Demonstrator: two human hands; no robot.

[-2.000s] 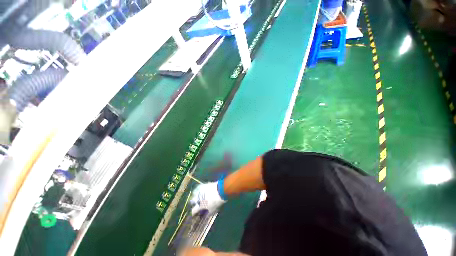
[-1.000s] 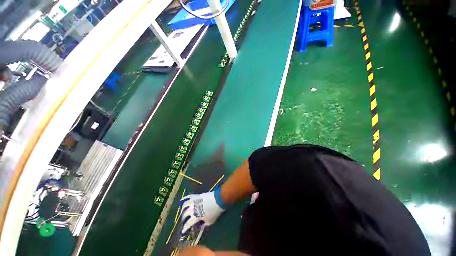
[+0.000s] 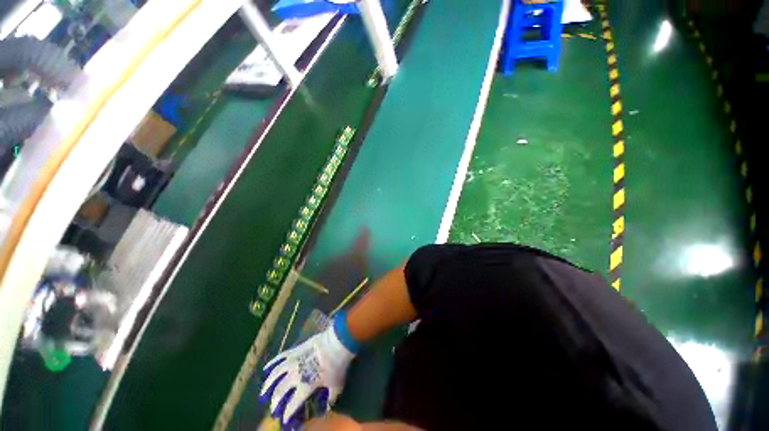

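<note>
My right hand [image 3: 303, 377], in a white glove with blue fingertips and a light blue wrist band, reaches down at the bottom left of centre. Its fingers are bent and a little spread; what lies under the fingertips is hidden or blurred. A bare piece of my left arm [image 3: 358, 423] shows at the bottom edge; the left hand is out of the picture. Thin yellow edge strips [image 3: 350, 295] lie on the bench beyond the right hand. A long slanting row of small green single PCBs [image 3: 302, 224] lies on the dark green belt.
The teal bench surface [image 3: 422, 109] runs away beside the dark green conveyor belt [image 3: 190, 337]. A white post [image 3: 377, 38] stands at the belt. A blue stool [image 3: 533, 35] stands on the green floor, right of the bench. Machine parts and a grey ribbed panel are at the left.
My right hand has moved down and left, towards the bottom edge, and its fingers point downward. The view has shifted slightly, and the PCB row shows a little higher and further left.
</note>
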